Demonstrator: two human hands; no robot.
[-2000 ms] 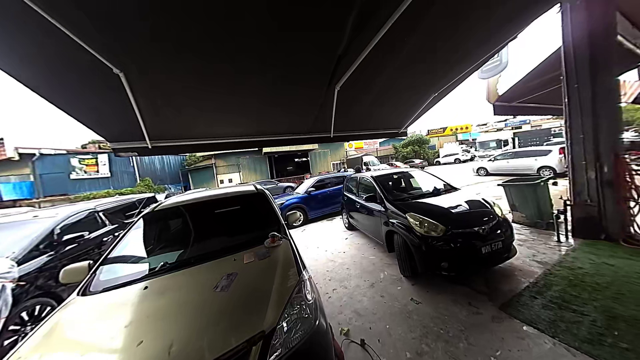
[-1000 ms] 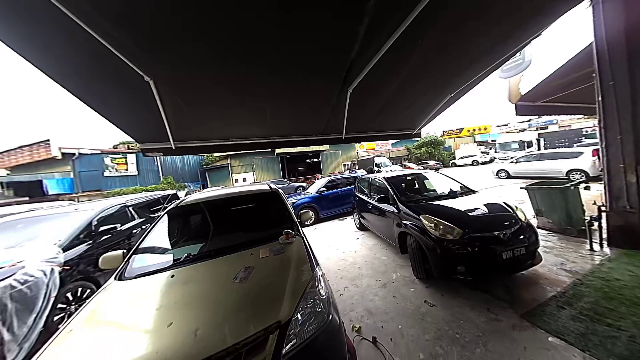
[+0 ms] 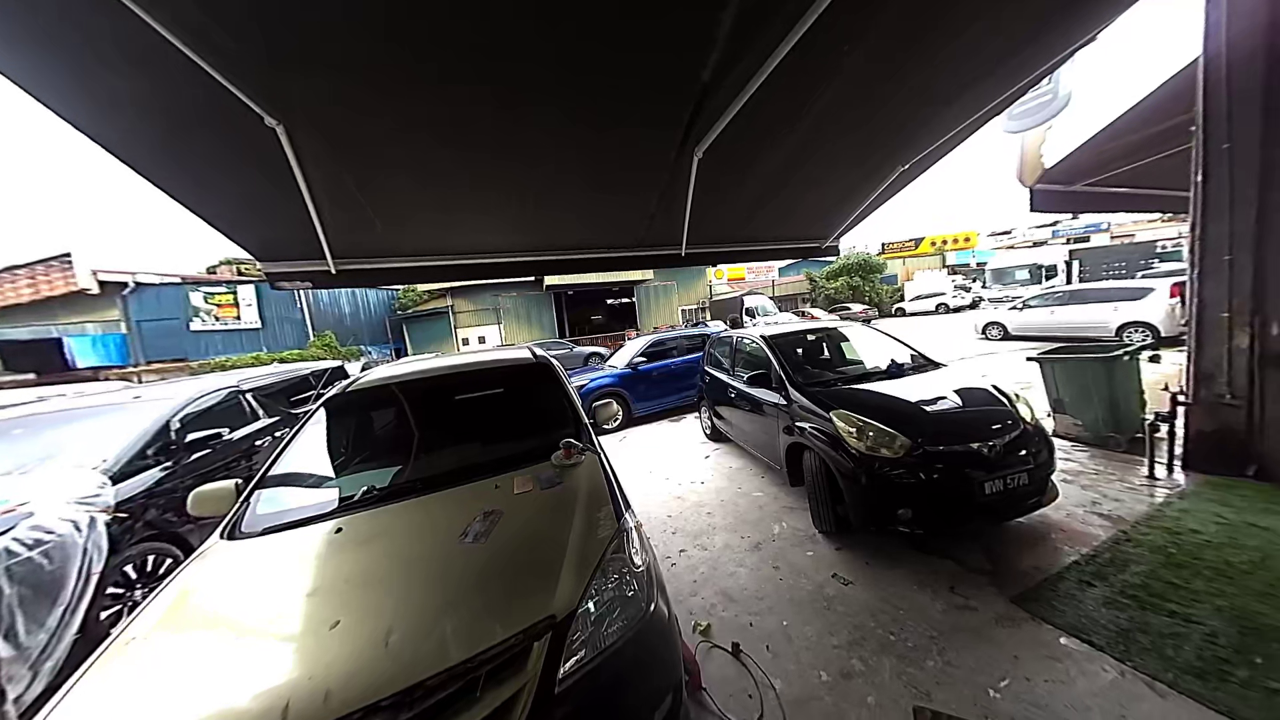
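Neither of my hands shows in the head view, so what they hold or touch is hidden. Closest to me is a light gold car, its hood [image 3: 400, 580] filling the lower left. On that hood lie a flat patterned piece [image 3: 481, 526] and a small tan square [image 3: 523, 484]. By the base of the windshield rests a small saucer-like item with something red on it [image 3: 568, 455]. A black hatchback [image 3: 880, 420] stands to the right with its front wheel turned.
A black car [image 3: 200, 430] partly under clear plastic sheeting [image 3: 50, 580] is at left. A cable [image 3: 745, 665] lies on the concrete. Green bin [image 3: 1090, 390], dark post [image 3: 1230, 250] and artificial grass [image 3: 1190, 590] are at right. An awning [image 3: 500, 130] hangs overhead; a blue car [image 3: 650, 370] is behind.
The view has shifted somewhat between frames. No car or object has plainly moved, and my hands appear in none of the frames.
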